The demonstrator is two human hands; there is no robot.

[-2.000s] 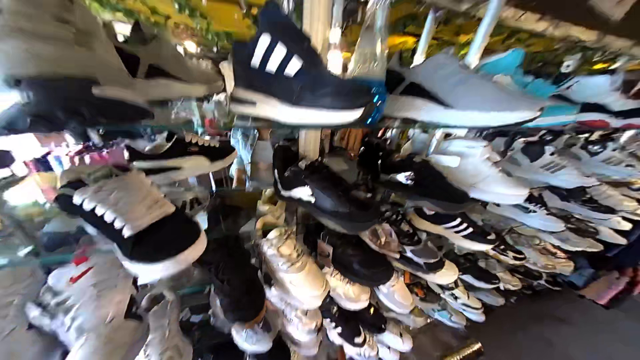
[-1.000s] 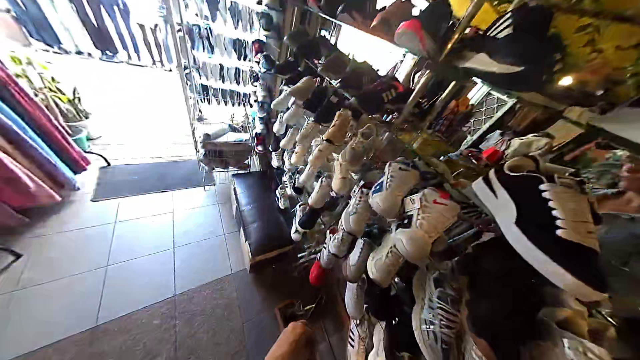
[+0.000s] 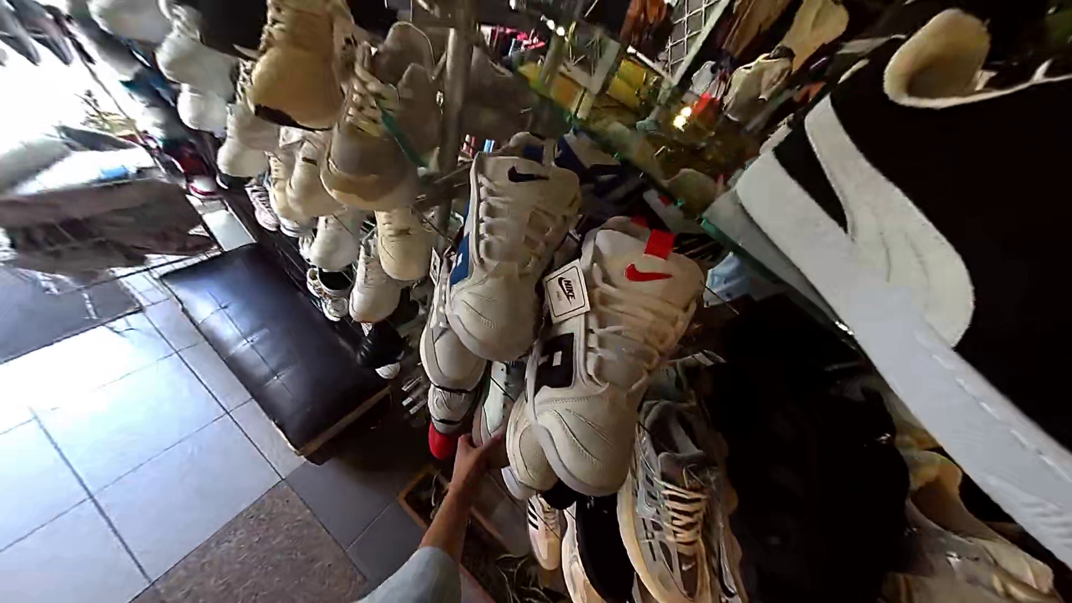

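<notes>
My left hand (image 3: 476, 459), below a light grey sleeve, reaches up from the bottom edge to a pale sneaker (image 3: 496, 406) low on the rack. Its fingertips are partly hidden, so a grip cannot be told. Just above hang a white Nike sneaker with a red swoosh and a square tag (image 3: 599, 410) and another white one with a dark swoosh and blue side (image 3: 502, 293). A black and white shoe (image 3: 900, 218) fills the right side, very near the camera; no hand shows on it. My right hand is out of view.
A black padded bench (image 3: 268, 335) stands left of the rack on a tiled floor (image 3: 159, 427). More pale shoes (image 3: 368, 159) line the rack at upper left. A glass shelf edge (image 3: 770, 276) runs beside the near shoe. A laced grey sneaker (image 3: 678, 502) sits low in front.
The view has swung from the shelves toward the bench and floor. My left hand, low by the rack's foot one second ago, is now up against the lower shoes.
</notes>
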